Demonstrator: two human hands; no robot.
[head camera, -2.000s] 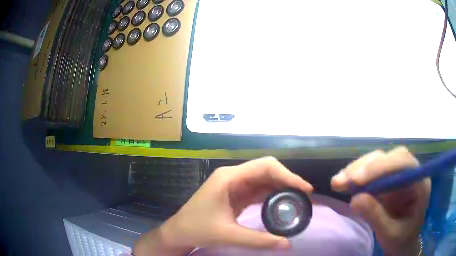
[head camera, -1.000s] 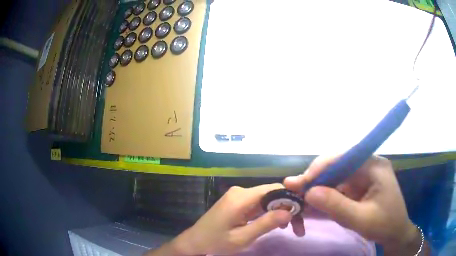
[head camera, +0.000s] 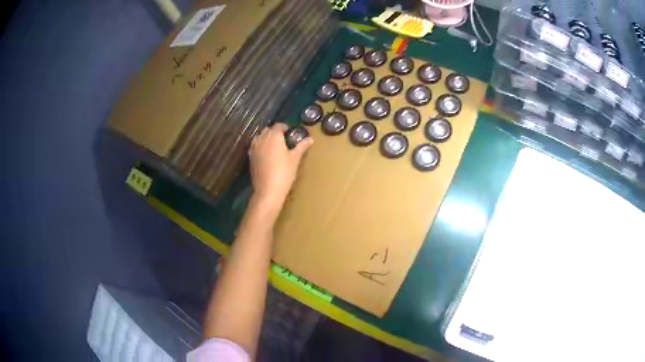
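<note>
Round black-rimmed components with silvery centres (head camera: 394, 145) lie face up in rows on the brown cardboard sheet (head camera: 339, 226). My left hand (head camera: 274, 164) reaches over the sheet's left edge. Its thumb and fingers are closed around the component at the rows' near-left end (head camera: 297, 136), which seems to rest on the cardboard. The fingertips beyond it are partly hidden. My right hand and the blue corded tool are out of the picture.
Stacked cardboard with ridged edges (head camera: 240, 92) stands close left of my hand. The glaring white tray (head camera: 566, 261) is at right. Clear plastic trays (head camera: 566, 92), a yellow card (head camera: 403, 22) and a pink round item (head camera: 447, 10) are at the back.
The view has swung left and shows more of the back. My left hand has moved from the near edge to the rows on the cardboard. My right hand and the tool have left the picture.
</note>
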